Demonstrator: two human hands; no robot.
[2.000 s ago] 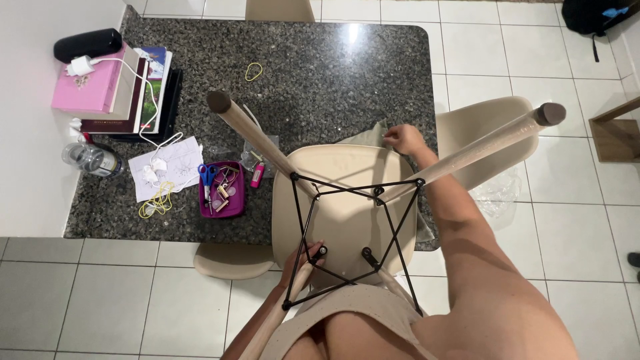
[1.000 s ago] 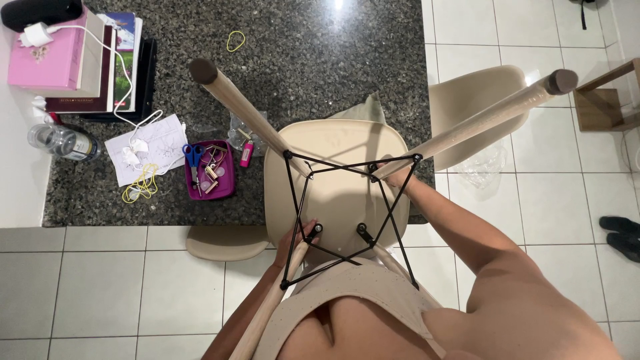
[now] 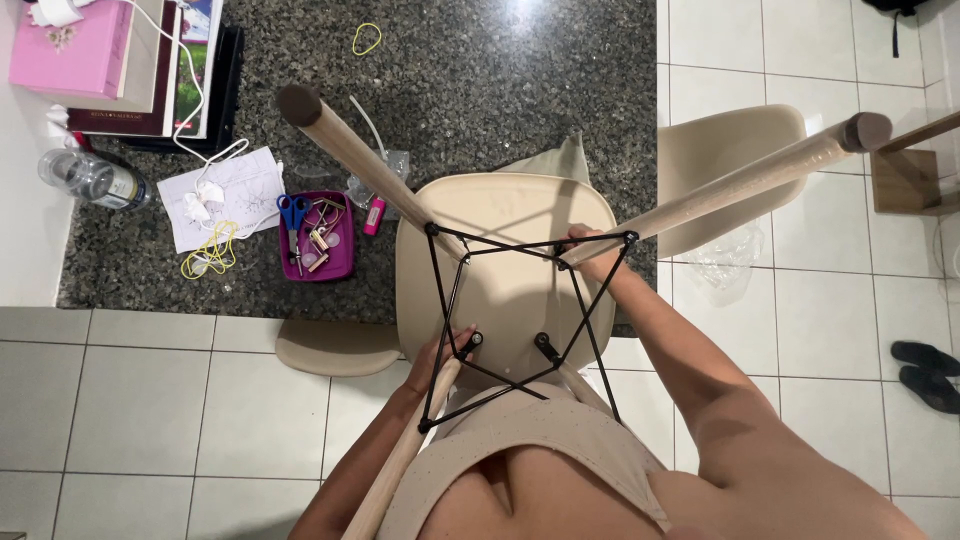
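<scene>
An upturned chair with a beige plastic seat (image 3: pixel 510 202) rests partly over the table's front edge, its wooden legs pointing toward me. Black metal rods (image 3: pixel 517 245) cross between the legs. My left hand (image 3: pixel 446 356) is at the near-left bracket, where a bolt head shows; its fingers are partly behind the leg. My right hand (image 3: pixel 592 255) wraps about the far-right leg's base, with some fingers hidden behind the leg and rods. The near-right bracket (image 3: pixel 546 345) has no hand on it. A greenish cloth (image 3: pixel 555 161) lies under the seat's far edge.
On the granite table (image 3: pixel 465 67) are a purple tray (image 3: pixel 319 274) with blue scissors (image 3: pixel 294 214) and metal hardware, a pink tube (image 3: pixel 374 216), paper (image 3: pixel 251 180), a plastic bottle (image 3: pixel 94 178) and stacked books (image 3: pixel 142 112). Another beige chair (image 3: pixel 735 169) stands at right.
My right hand has moved from the cloth beyond the seat's far-right corner to the base of the far-right leg. My left hand stays by the near-left bracket.
</scene>
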